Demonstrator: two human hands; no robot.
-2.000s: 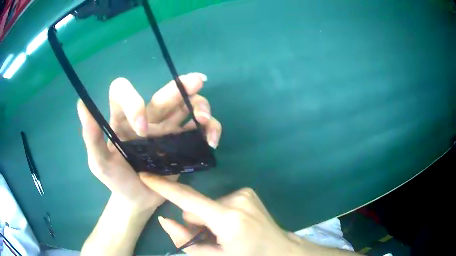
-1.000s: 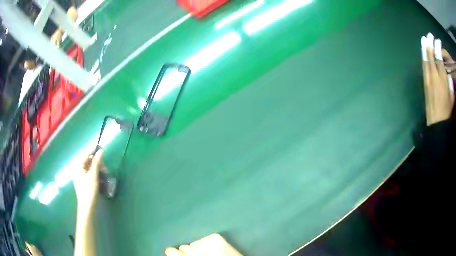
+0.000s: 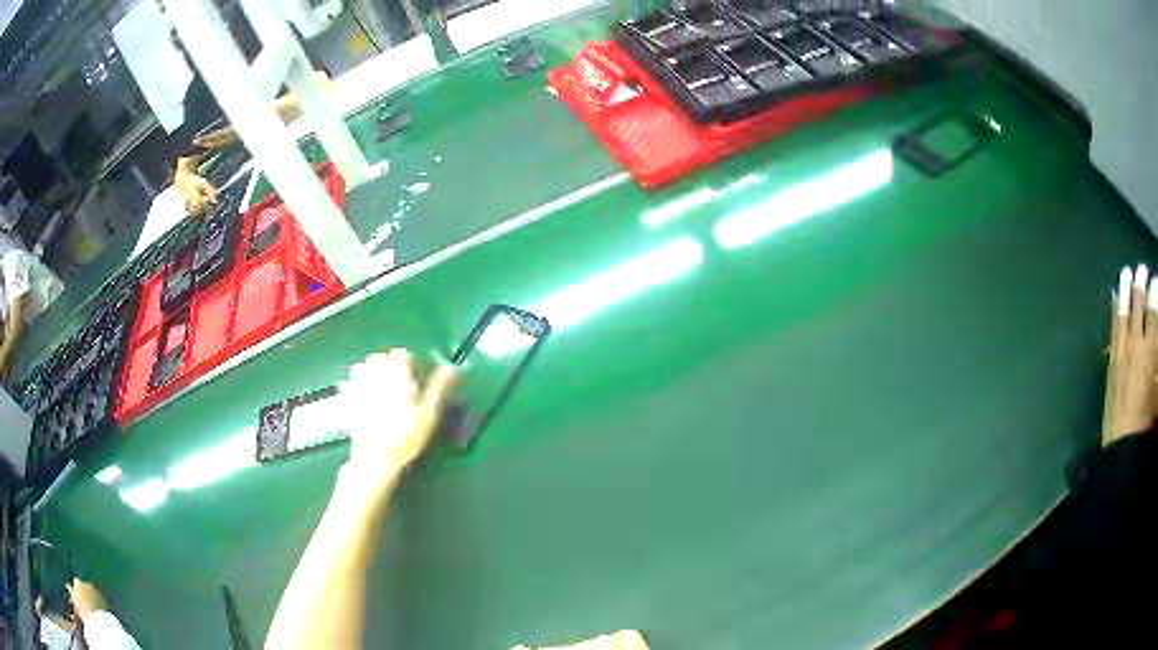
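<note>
My left hand (image 3: 396, 413) reaches over the green mat, blurred, between two black phone frames. The left frame (image 3: 302, 424) lies on the mat, its right end hidden behind my hand. The other frame (image 3: 511, 389) lies slanted, its lower solid end beside my fingers; I cannot tell whether I grip it. My right hand (image 3: 587, 641) shows only as a sliver at the bottom edge, its fingers and anything in them out of view.
A dark thin tool (image 3: 232, 620) lies at lower left. Black compartment trays (image 3: 775, 51) sit on a red tray (image 3: 635, 127) at the back. Another frame (image 3: 942, 142) lies far right. Another red tray (image 3: 235, 305) and white posts (image 3: 273, 140) stand left. Co-workers' hands show at right (image 3: 1130, 362) and left.
The view has shifted, showing more trays. My left hand has moved from the left frame to between the two frames. The left frame, earlier held, now lies turned on the mat.
</note>
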